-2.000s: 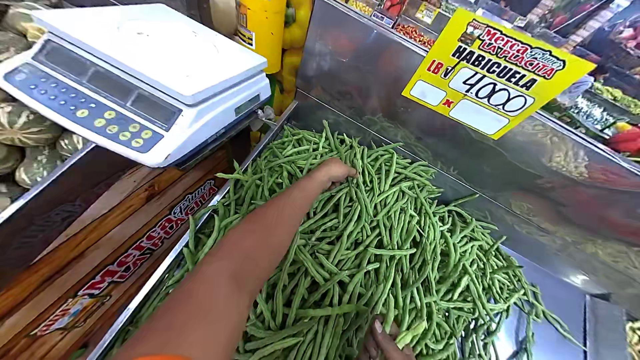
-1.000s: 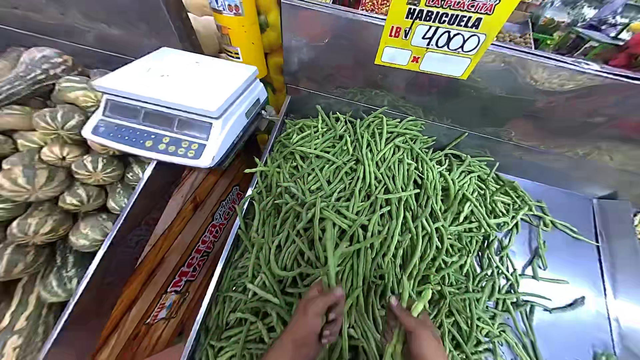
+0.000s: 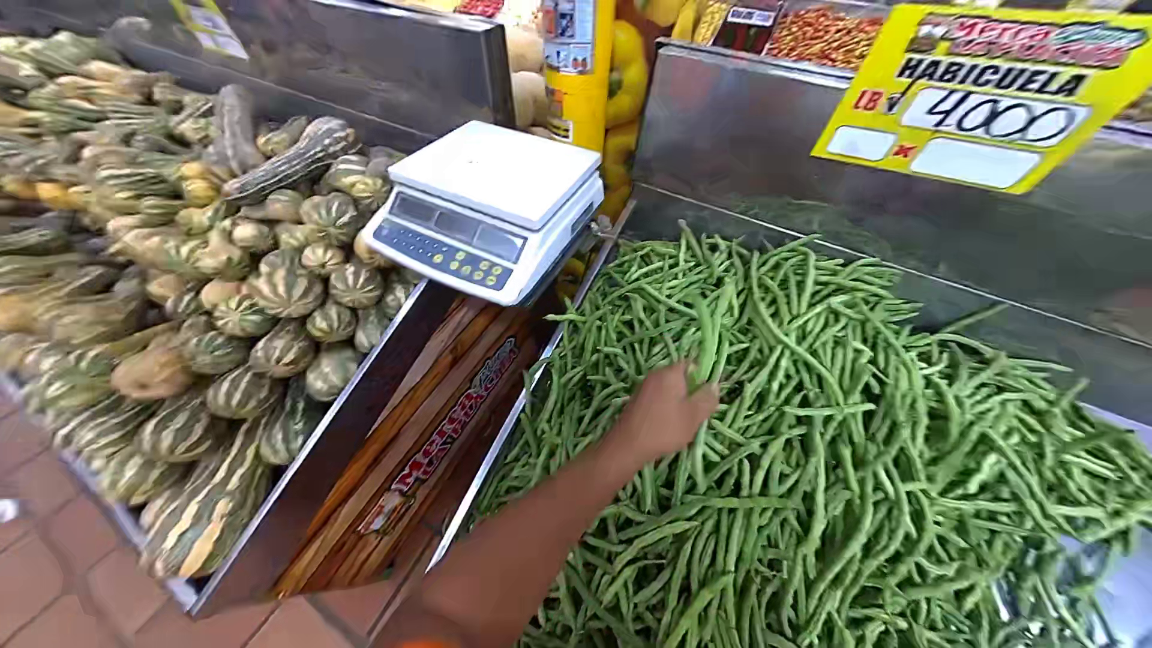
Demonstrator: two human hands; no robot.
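A large heap of green beans (image 3: 810,468) covers most of the metal bin on the right. Over its left part, my left hand (image 3: 670,409) is closed around a few green beans (image 3: 713,328), which point up and away from me. The forearm reaches in from the bottom edge. My right hand is out of the frame. Beyond my left hand, to the upper left, a white digital scale (image 3: 490,211) rests at the corner of the bin.
Striped squashes (image 3: 283,288) are piled on the left. A wood-patterned panel (image 3: 423,432) lies between the two bins. The bin's metal back wall (image 3: 720,126) carries a yellow price sign (image 3: 981,94). A yellow post (image 3: 576,81) stands behind the scale.
My left hand has moved forward over the heap from near the front, where both hands were a second ago. My right hand has left the view, which has turned left.
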